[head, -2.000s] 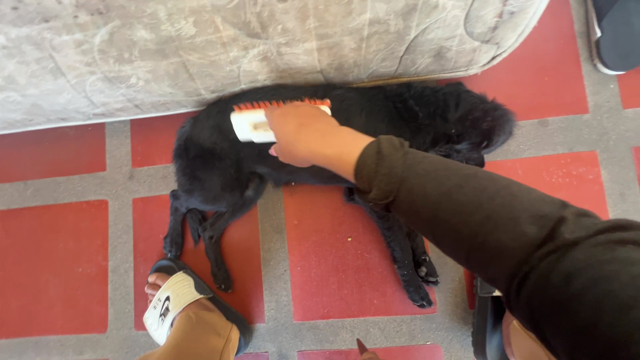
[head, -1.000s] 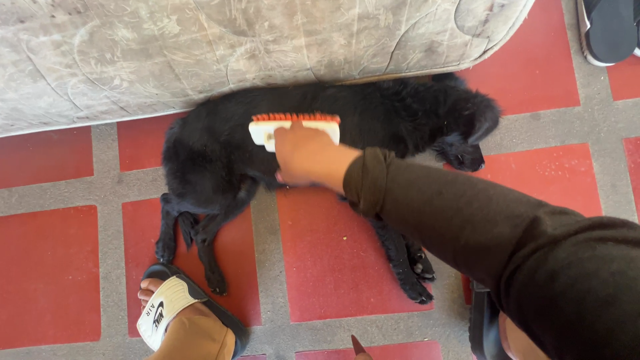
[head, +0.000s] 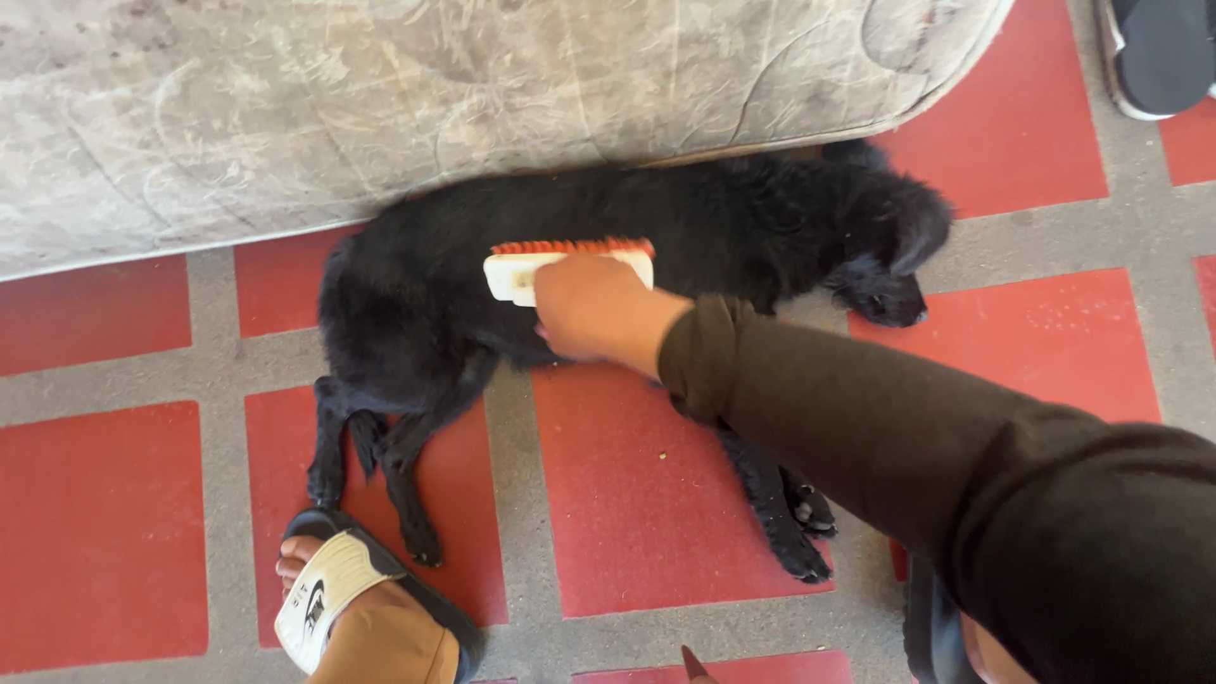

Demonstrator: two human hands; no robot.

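Observation:
A black dog (head: 418, 285) lies on its side on the floor, its head to the right and its legs toward me. My right hand (head: 598, 309), at the end of a dark sleeve, grips a white brush (head: 508, 275) with orange-red bristles. The brush is against or just over the dog's flank; exact contact is unclear. Of my left hand, only what seems to be a fingertip with a long, dark pointed nail (head: 698, 665) shows at the bottom edge, so its pose is hidden.
A stained beige mattress (head: 475, 85) runs along the dog's back. My foot in a white and black slide sandal (head: 328, 589) is close to the dog's hind paws. Another sandal (head: 931, 617) shows at lower right, and dark shoes (head: 1164, 57) lie at upper right on the red and grey floor (head: 95, 532).
The brush in my right hand has moved along the dog's side, away from the hindquarters and toward the belly. The dog's head has turned, so its muzzle shows more plainly.

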